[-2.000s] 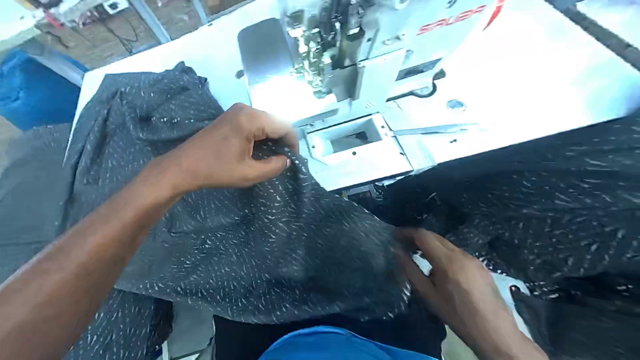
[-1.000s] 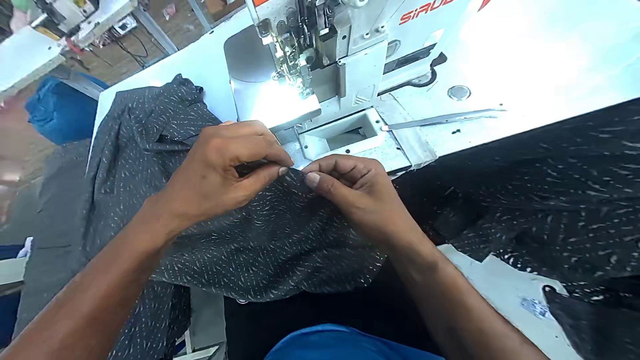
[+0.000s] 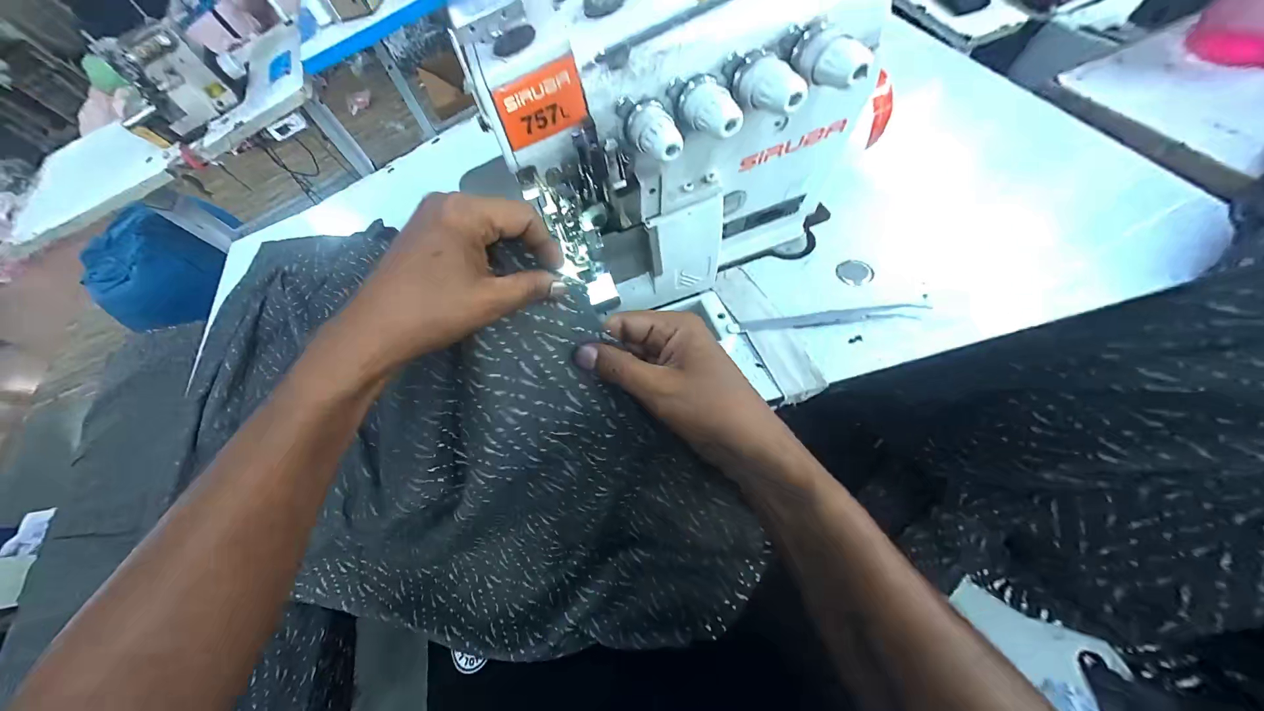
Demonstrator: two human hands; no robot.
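Dark grey fabric with white flecks (image 3: 533, 464) hangs over the near edge of the white machine table and covers my lap. My left hand (image 3: 464, 267) pinches its upper edge between thumb and fingers, close to the lit presser foot area (image 3: 578, 232) of a Siruba overlock sewing machine (image 3: 691, 148). A little lower and to the right, my right hand (image 3: 671, 370) pinches the same edge between thumb and forefinger. Metal tweezers (image 3: 834, 318) lie on the table, right of my right hand.
More flecked dark fabric (image 3: 1066, 434) is heaped along the right side. A blue bundle (image 3: 153, 267) stands on the floor at left, below another sewing machine (image 3: 178, 79) on its own table. The overlock's white tabletop (image 3: 1007, 188) extends to the right.
My right hand, low on the cloth two seconds ago, came up to its edge beside my left hand. Both hands now hold that edge nearer the presser foot. The view has tilted up.
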